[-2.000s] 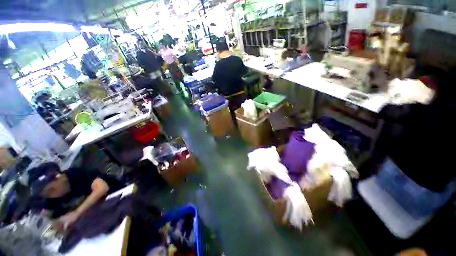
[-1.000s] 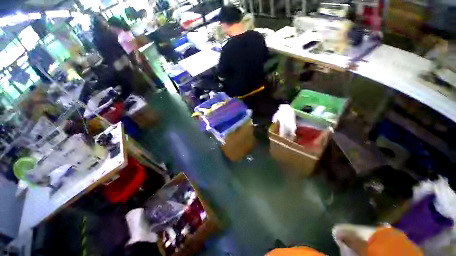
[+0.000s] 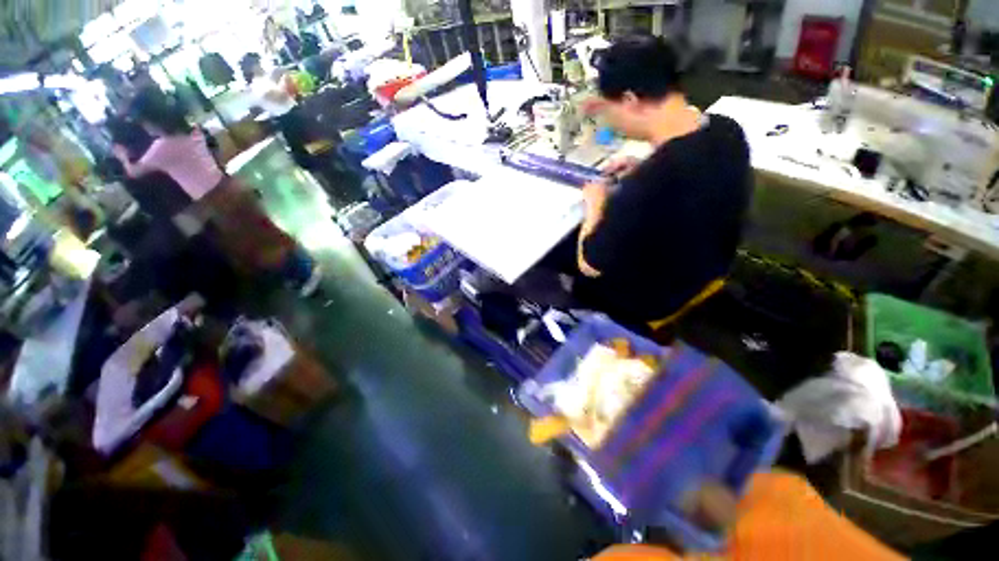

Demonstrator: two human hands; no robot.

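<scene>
A blue plastic basket (image 3: 756, 438) is nearest in front of me. Pale and yellow pieces (image 3: 603, 389) lie in it, beside a folded blue cloth with purple-red stripes (image 3: 668, 422). My right hand (image 3: 714, 506), at the end of an orange sleeve, is blurred at the near side of the basket. Its fingers are not clear, and I cannot tell whether it touches the cloth. Another patch of orange clothing shows at the bottom edge. My left hand is not in view.
A person in black (image 3: 674, 203) sits at a white table (image 3: 493, 225) just beyond the basket. A green basket (image 3: 931, 345), a white cloth (image 3: 844, 405) and a carton are at the right. The green floor aisle (image 3: 383, 427) runs ahead on the left. A person in pink (image 3: 181, 164) stands beyond.
The view has moved forward along the aisle. The blue basket and seated person are nearer and larger. The box with purple and white cloth has left the view. My right hand now shows.
</scene>
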